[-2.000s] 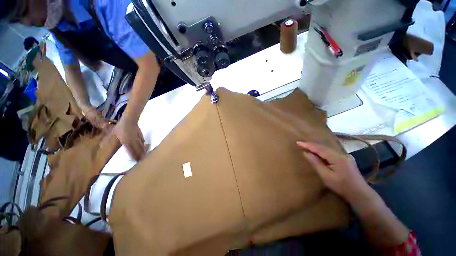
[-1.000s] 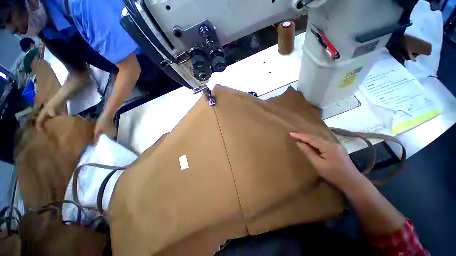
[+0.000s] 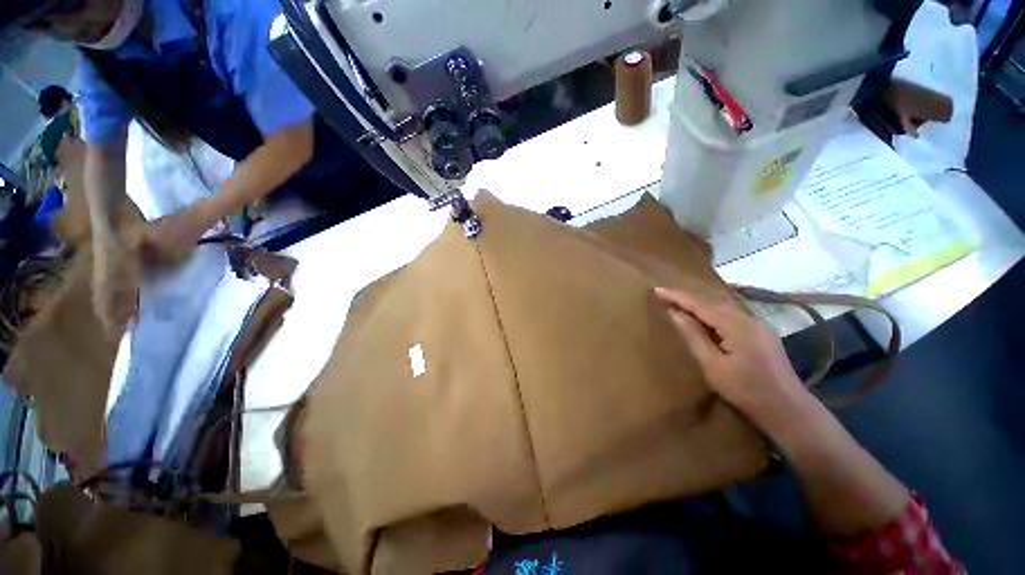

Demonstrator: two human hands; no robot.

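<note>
A brown bag body (image 3: 596, 371) lies spread under the sewing machine, with a thin dark seam (image 3: 508, 359) running down its middle from the presser foot (image 3: 466, 221). A small pale label (image 3: 417, 359) sits left of the seam. My right hand (image 3: 731, 343) lies on the right part of the brown piece, fingers pointing up and left, not visibly gripping it. A brown handle strap (image 3: 871, 337) loops out at the right edge. The lower left edge of the piece is folded. My left hand is not in view.
A person in blue (image 3: 253, 67) handles brown and white pieces at the left. The machine column (image 3: 731, 169) stands behind the work, with a brown thread cone (image 3: 633, 88) and printed work sheet (image 3: 888, 208) nearby. Brown pieces (image 3: 135, 539) lie at the lower left.
The lower left part of the brown piece has shifted right and folded, showing more white table. My right hand stays nearly in place. The other person's hands have moved, with the white-backed pieces now more upright.
</note>
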